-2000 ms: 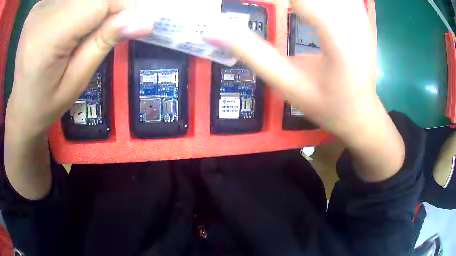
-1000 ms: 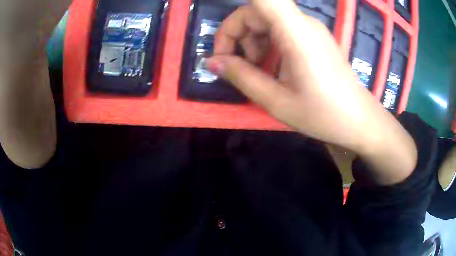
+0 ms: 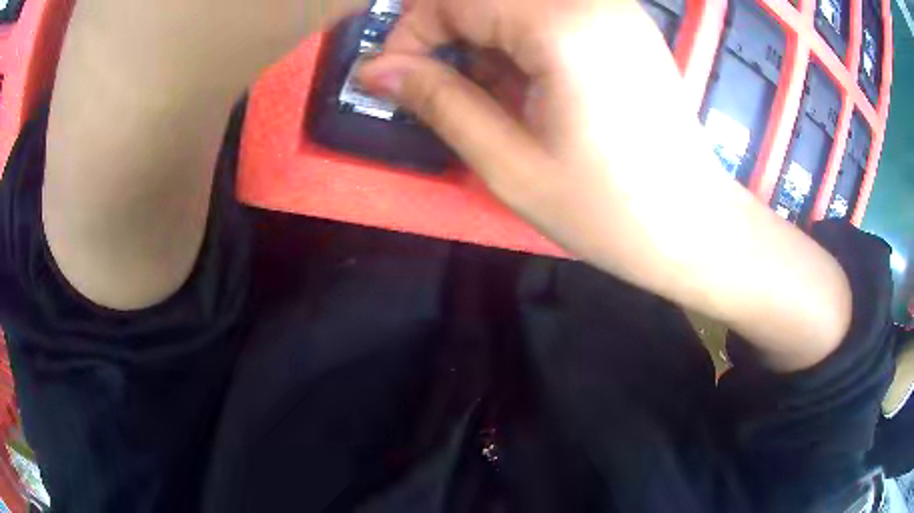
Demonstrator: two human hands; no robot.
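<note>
My right hand (image 3: 561,110) is over a black phone with its back cover off (image 3: 351,135), in the near row of the red foam tray (image 3: 401,200). Its thumb and fingertips are close together at the phone's lower board, by a pale patch. I cannot tell if that patch is a label or a metal part, or if the fingers hold anything. The hand hides much of the phone. My left forearm comes up at the left, but the left hand is cut off by the top edge.
More open phones (image 3: 742,90) lie in tray pockets to the right, with red ridges between them. Green bench (image 3: 897,170) shows at the far right. Another person's arm (image 3: 899,386) is at the right edge. My dark-clothed lap is against the tray's near edge.
The white label sheet seen two seconds ago is out of view. My right hand has come down to the phone and stays at its board. The view has shifted, showing more tray at right.
</note>
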